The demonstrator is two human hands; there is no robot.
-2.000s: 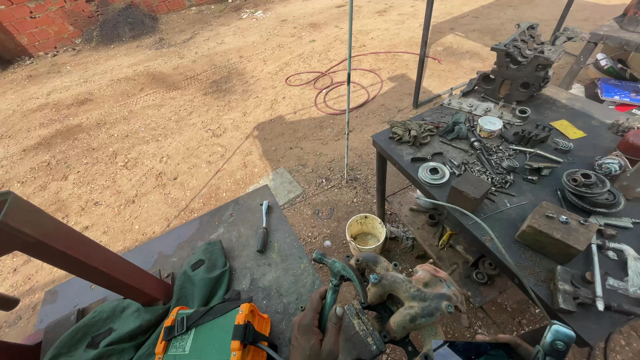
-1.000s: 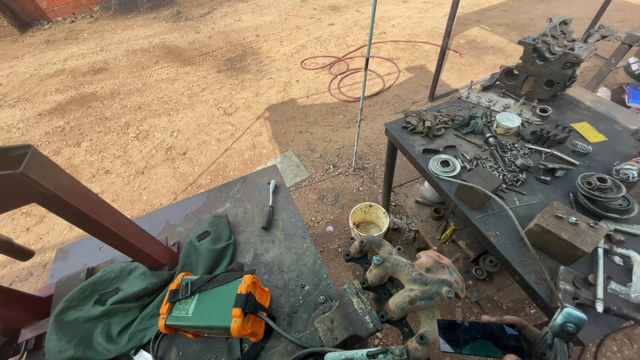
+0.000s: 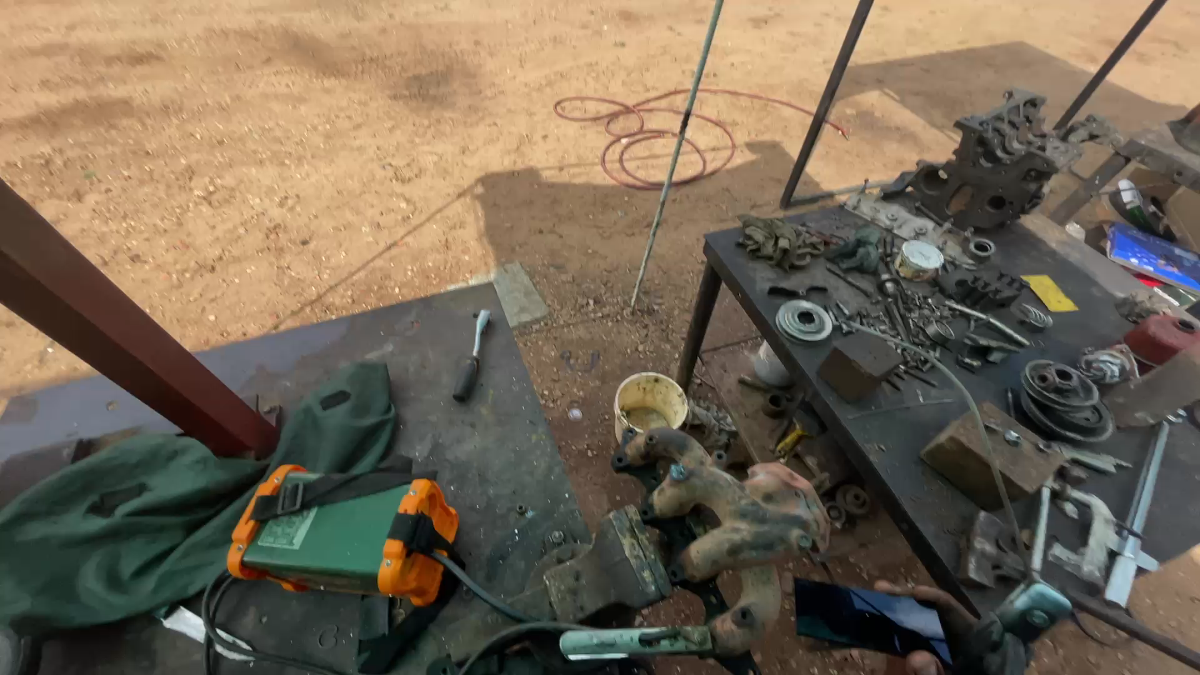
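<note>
My right hand (image 3: 923,609), low at the right, grips a dark rectangular glass plate (image 3: 867,619). Against this hand is a pale green metal holder head (image 3: 1033,607), from which a long thin curved rod (image 3: 970,412) appears to rise. What grips the holder is partly hidden. My left hand is out of view. A rusty exhaust manifold (image 3: 741,511) stands by the jaws of a bench vise (image 3: 609,567); their contact is partly hidden. A teal metal clamp (image 3: 637,642) touches the manifold's lower end. Left of them sits a green and orange case (image 3: 328,544) with dark cables.
A ratchet wrench (image 3: 472,356) and green cloth (image 3: 122,525) lie on the near metal table. A pale bucket (image 3: 651,403) stands between the tables. Engine parts, metal blocks (image 3: 989,450) and an engine block (image 3: 994,169) occupy the right table. A red post (image 3: 122,328) rises at left.
Two seconds ago my left hand held the teal clamp beside the manifold. The hand has gone from view, and the clamp now rests low at the manifold. More of the glass plate shows.
</note>
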